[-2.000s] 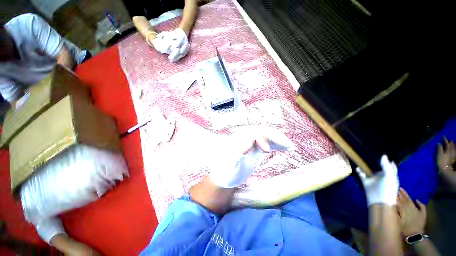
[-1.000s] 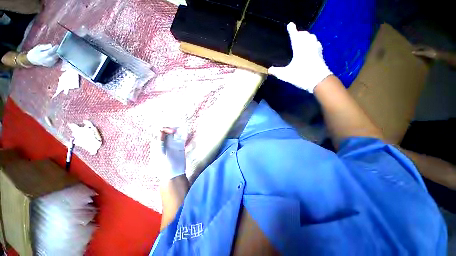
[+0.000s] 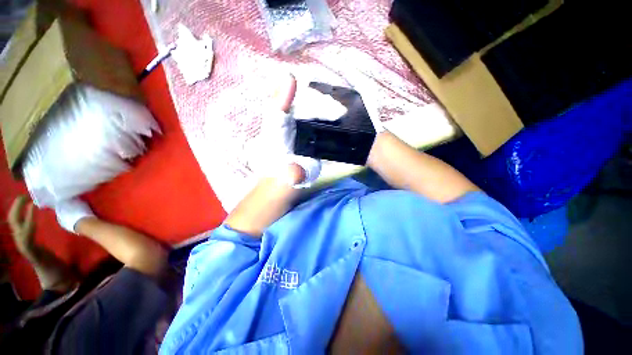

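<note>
A black part (image 3: 334, 141) is held in front of my chest, over the near edge of the pinkish bubble wrap cover (image 3: 229, 132). Its side facing me shows small marks or holes. My left hand (image 3: 287, 135), white-gloved and overexposed, is at the part's left end. My right hand (image 3: 326, 105) lies over the part's top, its glove washed out; the wrist comes in from the right. Stacked black parts (image 3: 450, 28) stand on a tan cardboard sheet (image 3: 478, 104) at the upper right.
An open carton (image 3: 104, 59) with a white translucent bundle (image 3: 90, 139) lies on red sheeting at left. A neighbour's gloved hand (image 3: 69, 211) touches the bundle. A pen (image 3: 156, 61), white scraps (image 3: 194, 54) and a bubble bag (image 3: 296, 24) lie farther back. Blue film (image 3: 533, 163) wraps the right side.
My right hand has moved from the stack to in front of me with a black part. My left hand has joined it. Bare cardboard now shows at the stack's near end. The view has turned.
</note>
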